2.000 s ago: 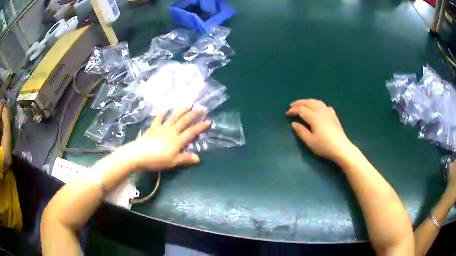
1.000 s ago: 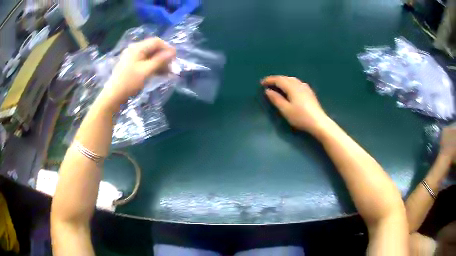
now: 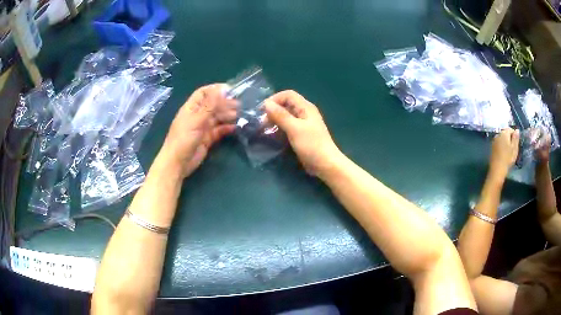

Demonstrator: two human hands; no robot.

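Note:
A clear zip-lock bag (image 3: 257, 132) is held up above the dark green tabletop, between my two hands, with its strip edge at the upper end. My left hand (image 3: 203, 123) holds its left side with the fingers. My right hand (image 3: 302, 128) grips its right side between thumb and fingers. What is inside the bag is too blurred to tell. A spread heap of clear bags (image 3: 101, 114) lies to the left.
A blue bin (image 3: 130, 23) stands behind the left heap. A white power strip (image 3: 52, 269) lies at the left table edge. A denser heap of bags (image 3: 458, 86) lies on the right. A neighbour's hands (image 3: 505, 147) hold a bag there. Yellow-green strands (image 3: 513, 54) lie far right.
My left hand has moved right from the left heap with a bag. My right hand has left the tabletop and taken hold of the bag too. The view has turned to the right.

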